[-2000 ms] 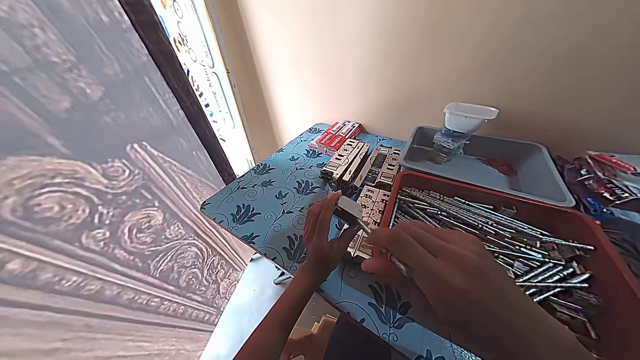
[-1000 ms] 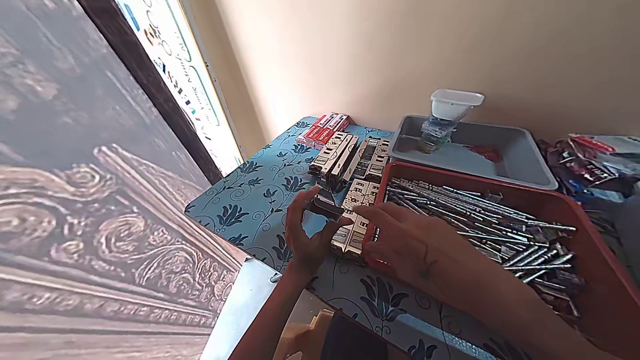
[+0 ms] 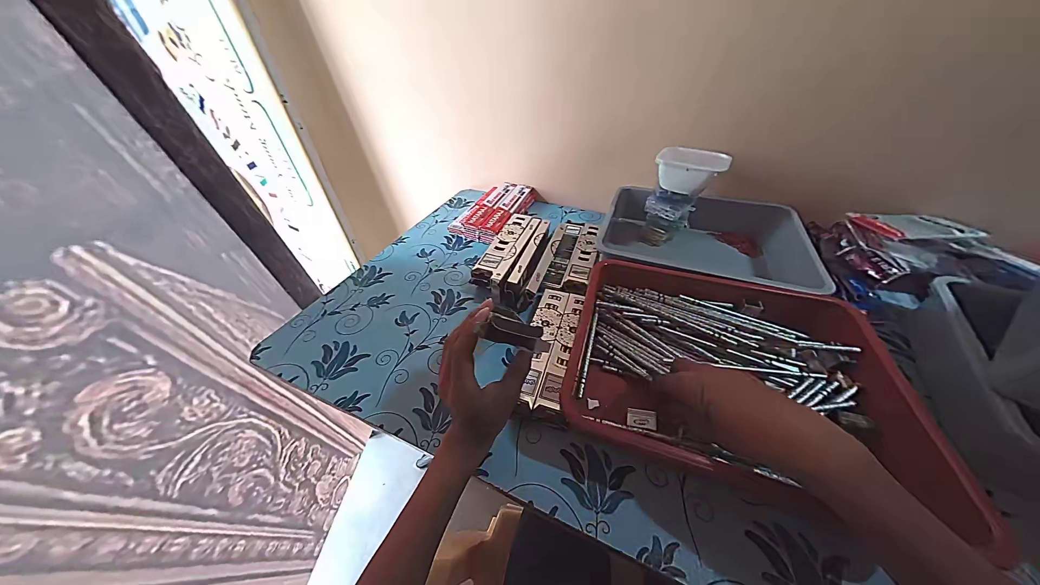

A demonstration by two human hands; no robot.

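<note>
My left hand (image 3: 479, 382) holds a small dark open box (image 3: 512, 329) between thumb and fingers, above the blue floral tablecloth. My right hand (image 3: 691, 398) reaches down into the red plastic tray (image 3: 910, 390), its fingertips hidden beside a heap of thin patterned sticks, possibly pens or pencils (image 3: 650, 325). Whether it grips any of them cannot be made out. A small pale piece (image 3: 641, 419) lies in the tray near that hand. Cream and black printed boxes (image 3: 508, 252) stand in rows left of the tray, with more boxes (image 3: 552, 325) lying nearer my left hand.
Red and white packets (image 3: 494, 213) are stacked at the table's back edge. Behind the red tray is a grey tray (image 3: 780, 236) with a white plastic tub (image 3: 691, 169) on smaller clear containers. Plastic packages (image 3: 877, 252) and a grey bin (image 3: 967, 349) are at the right.
My right hand has moved away from the small box and my left hand, rightward into the red tray. My left hand still holds the box.
</note>
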